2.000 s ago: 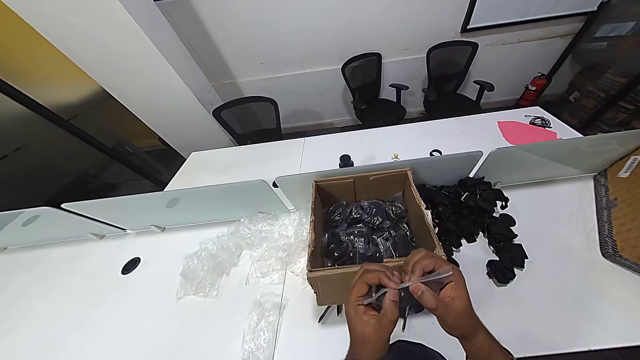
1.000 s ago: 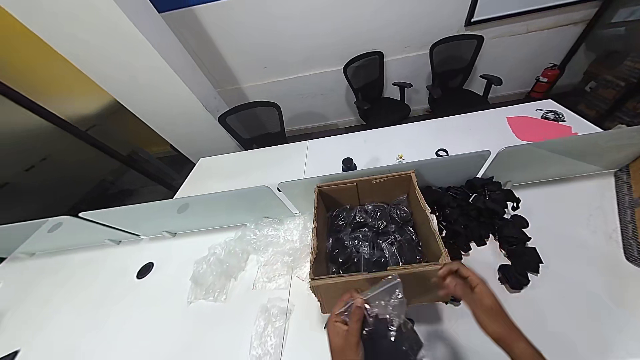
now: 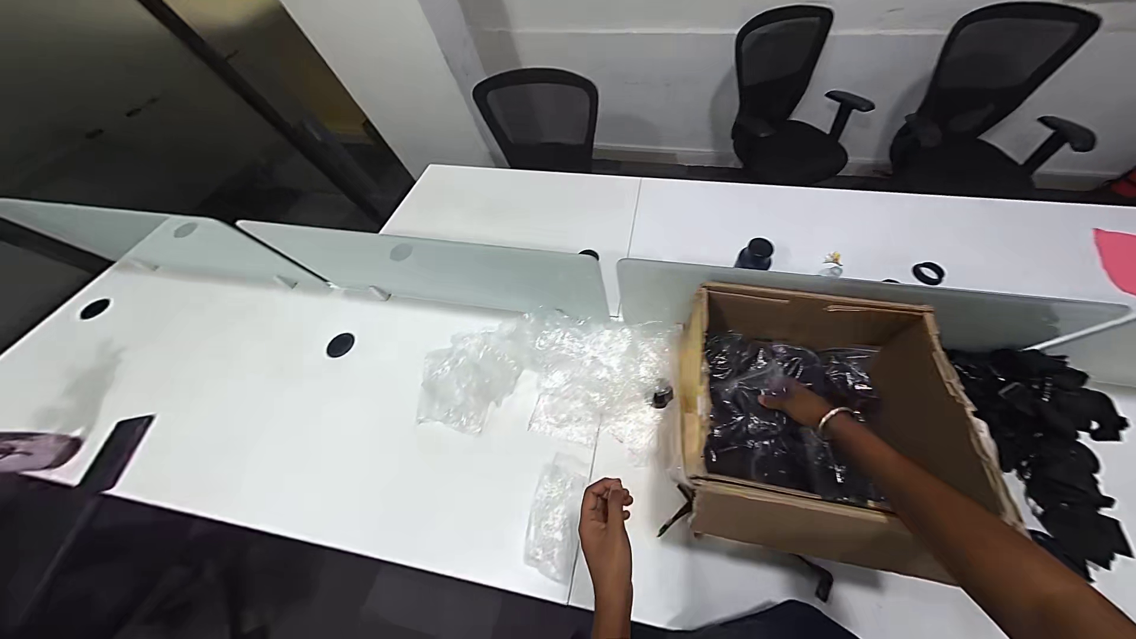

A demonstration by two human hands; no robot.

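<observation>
My right hand [image 3: 803, 404], with a light bracelet at the wrist, reaches into an open cardboard box [image 3: 799, 524]. Its fingers touch clear plastic bags with black items [image 3: 763, 444] inside the box; whether it grips one is not clear. Left of the box, my left hand [image 3: 607, 515] is raised over the desk with fingers curled and nothing visible in it. Just beside it lies a flat clear plastic bag [image 3: 555, 519]. A spread of crumpled clear bags [image 3: 577, 382] lies behind. Black fabric-like items [image 3: 1047, 435] are heaped to the right of the box.
Low frosted dividers [image 3: 444, 271] run behind the box. On the desk beyond stand a dark bottle [image 3: 755, 255] and a black ring [image 3: 928, 273]. A small dark object [image 3: 662, 396] lies against the box's left side. Black mesh chairs [image 3: 541, 115] stand farther back.
My right hand has moved into the box. My left hand, which held a bag with black contents in front of the box, is now to its left without that bag. The view has swung left.
</observation>
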